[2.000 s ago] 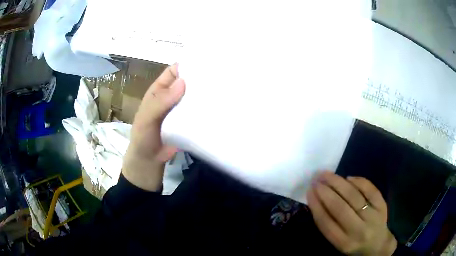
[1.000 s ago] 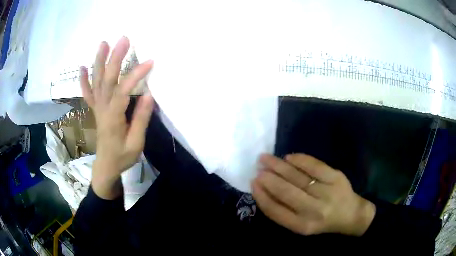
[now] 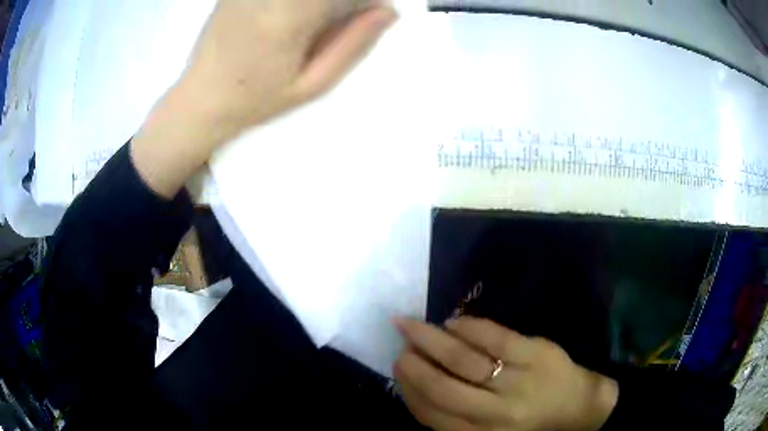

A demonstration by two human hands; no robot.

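A white fabric piece (image 3: 337, 227) runs from the tabletop over the front edge and hangs over my lap. It is overexposed, and its upper part blends with the white table. My left hand (image 3: 278, 59) lies over the upper part of the fabric, cut off at the top of the frame; its fingertips are blurred and I cannot tell if it grips. My right hand (image 3: 497, 370) is at the lower right corner of the fabric, holding its edge between thumb and fingers, with a ring on one finger.
The white table (image 3: 589, 93) has a printed ruler scale (image 3: 589, 160) along its front edge. The grey machine bed edge (image 3: 589, 17) shows at the top right. White cloth (image 3: 181, 316) and a bit of brown cardboard box (image 3: 189, 261) are below the table at left.
My left hand has moved from the left side, fingers spread, up and right onto the fabric. My right hand stays at the fabric's lower corner, a little lower in view.
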